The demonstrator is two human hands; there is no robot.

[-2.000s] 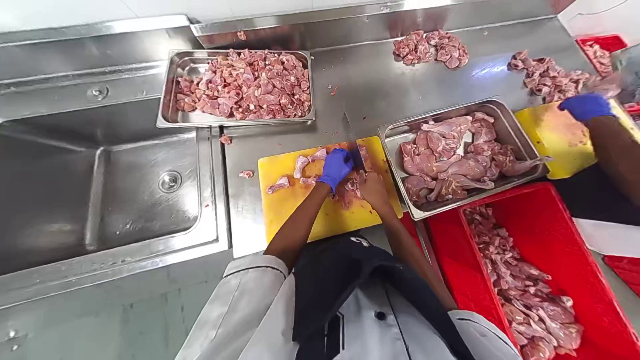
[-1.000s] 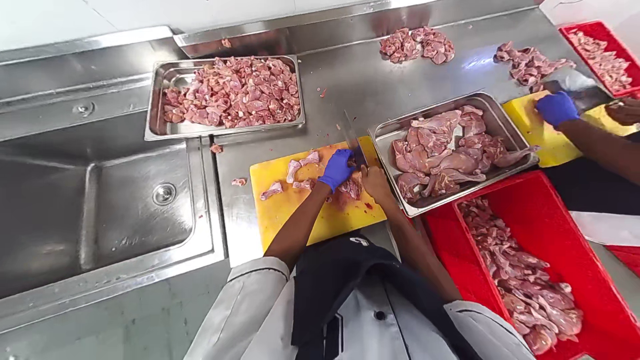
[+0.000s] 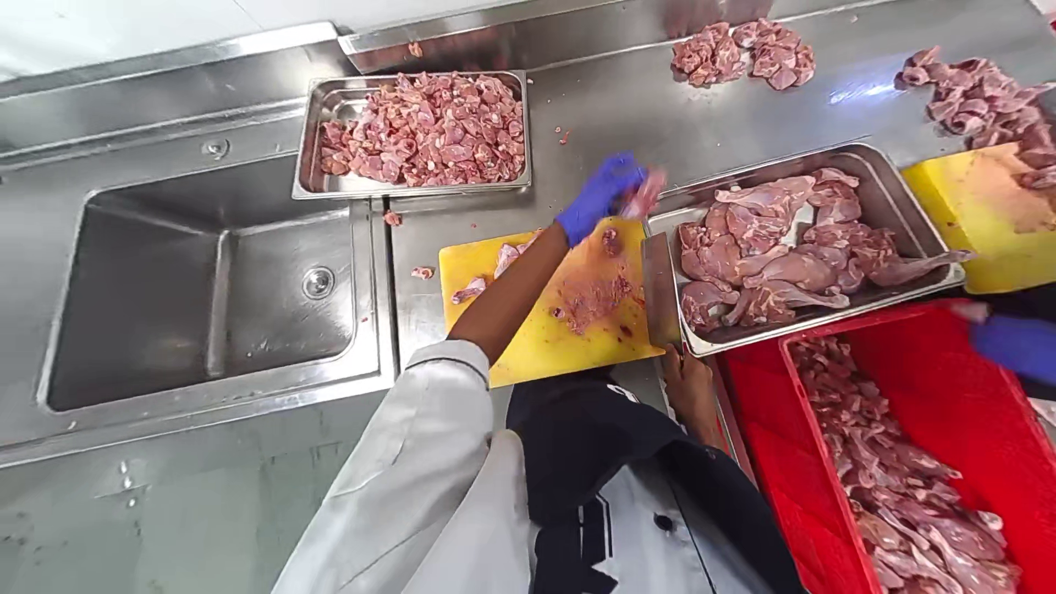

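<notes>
My left hand point(image 3: 606, 194), in a blue glove, is raised over the far edge of the yellow cutting board point(image 3: 528, 355), shut on a blurred piece of raw meat point(image 3: 644, 195). My bare right hand point(image 3: 690, 388) grips the handle of a wide-bladed knife point(image 3: 662, 293), its blade along the board's right edge beside a steel tray point(image 3: 899, 301) of raw chicken legs point(image 3: 796, 268). Small meat pieces point(image 3: 469, 289) and bloody scraps lie on the board. Beyond it stands a steel pan point(image 3: 346, 191) heaped with cut meat point(image 3: 445, 128).
A steel sink point(image 3: 280, 272) is at left. Meat piles point(image 3: 742, 54) lie on the far counter. At right are a red crate point(image 3: 932, 371) of chicken, a second yellow board point(image 3: 990, 214) and another person's blue-gloved hand point(image 3: 1019, 346).
My left hand has moved from the board's middle to beyond its far edge with meat. My right hand and the knife have come down to the board's near right side. The other person's hand has moved nearer the crate.
</notes>
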